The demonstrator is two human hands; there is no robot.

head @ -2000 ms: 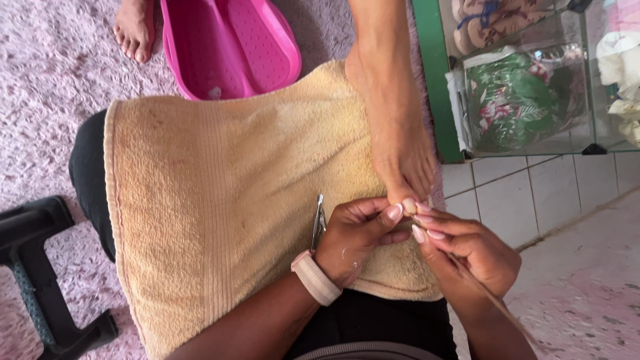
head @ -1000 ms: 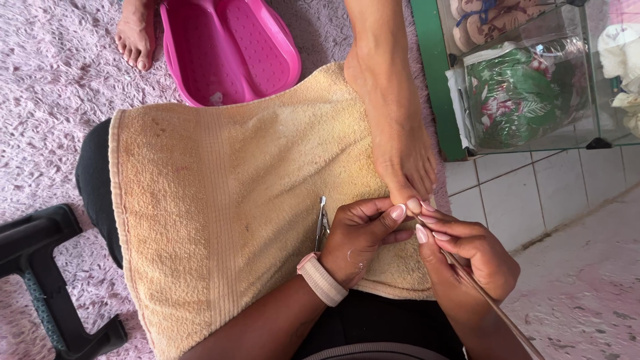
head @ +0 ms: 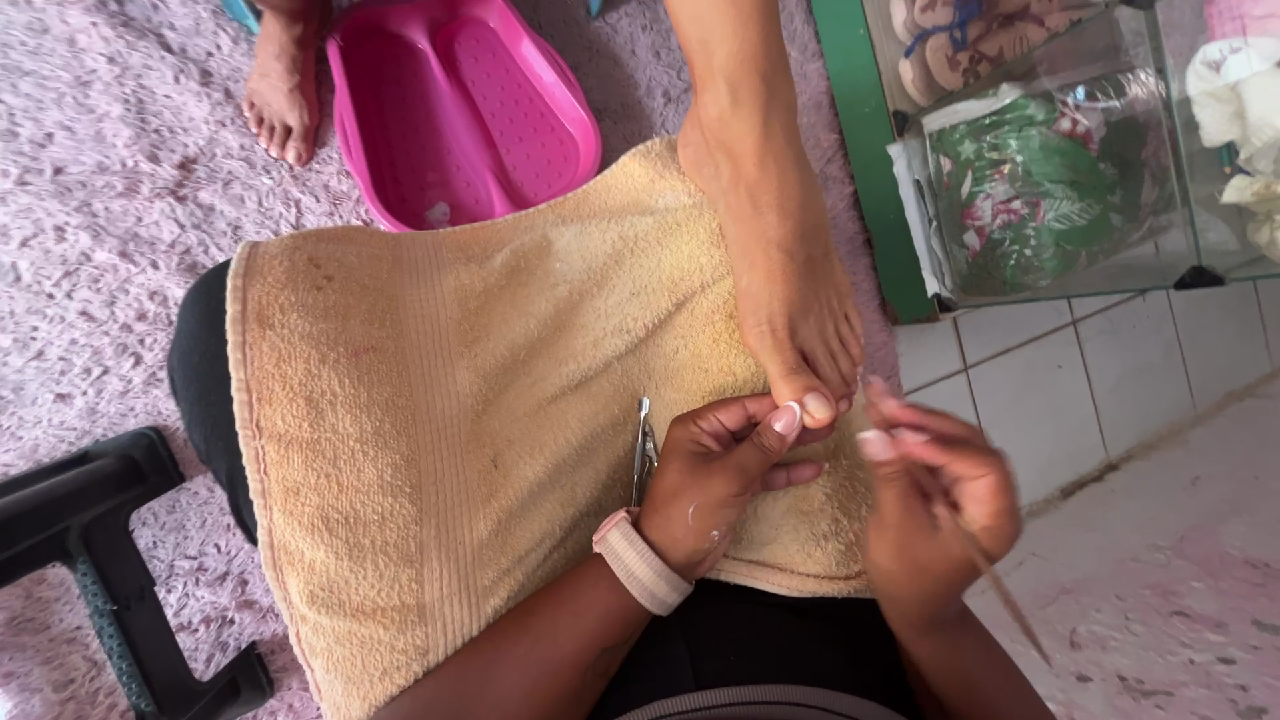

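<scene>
My left hand [head: 725, 465], with a pale band at the wrist, grips the big toe of another person's bare foot [head: 785, 260], thumb beside the toenail. My right hand [head: 935, 490], slightly blurred, holds a thin stick-like tool [head: 1005, 600] just right of the toes; its back end points down and right, and its working tip is hard to make out. The foot rests over a yellow-beige towel [head: 540, 400] spread across my lap. Metal nippers or a similar metal nail tool [head: 642, 455] lie on the towel, partly hidden behind my left hand.
A pink plastic foot basin [head: 465, 110] stands on the shaggy rug [head: 130, 200] beyond the towel. The person's other foot [head: 284, 100] is left of it. A black plastic frame [head: 110, 560] is at lower left. A green-edged glass case [head: 870, 160] holding sandals and packets stands at upper right.
My right hand has moved away from the big toe, to the right, with the thin tool still in it. My left hand keeps hold of the toe.
</scene>
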